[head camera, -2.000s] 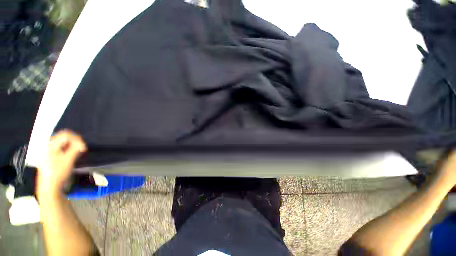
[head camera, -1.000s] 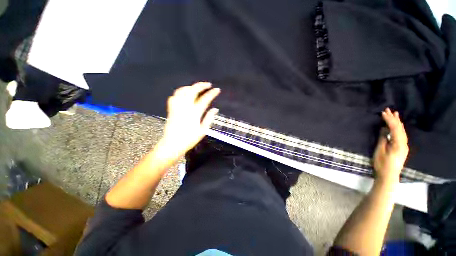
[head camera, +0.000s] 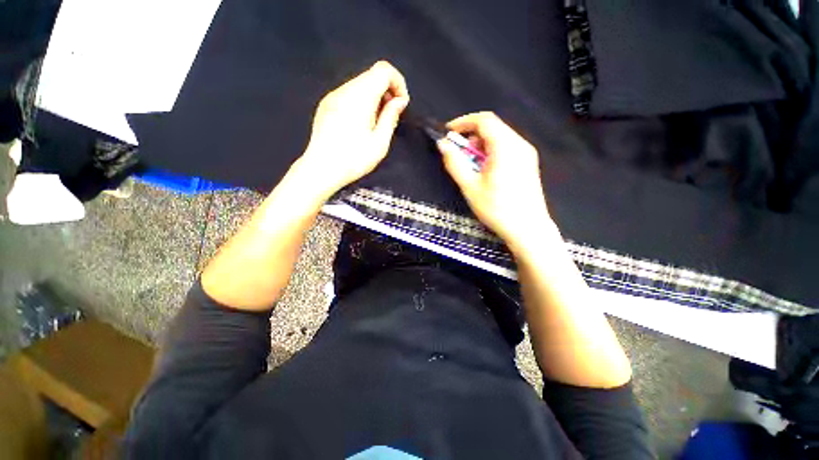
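A black garment (head camera: 269, 108) lies spread over the white table (head camera: 126, 54), with a checked strip (head camera: 629, 267) along its near edge. My left hand (head camera: 356, 126) is above the cloth at the centre, thumb and forefinger pinched together; a bit of the black cloth seems raised at the fingertips, blurred. My right hand (head camera: 494, 171) is just to its right and holds small thread snips (head camera: 467, 148) with a pink part at the grip. Their dark tip points left, towards my left fingertips.
A folded black part with a dark checked edge (head camera: 580, 58) lies at the upper right. Dark piled cloth (head camera: 81, 157) hangs at the left. A blue bin (head camera: 171, 181) shows under the table, and a brown box (head camera: 90, 368) stands on the speckled floor at the lower left.
The garment has been laid flat, showing the checked strip. Both hands have moved up onto the cloth and close together, the right one far to the left. The snips now show clearly.
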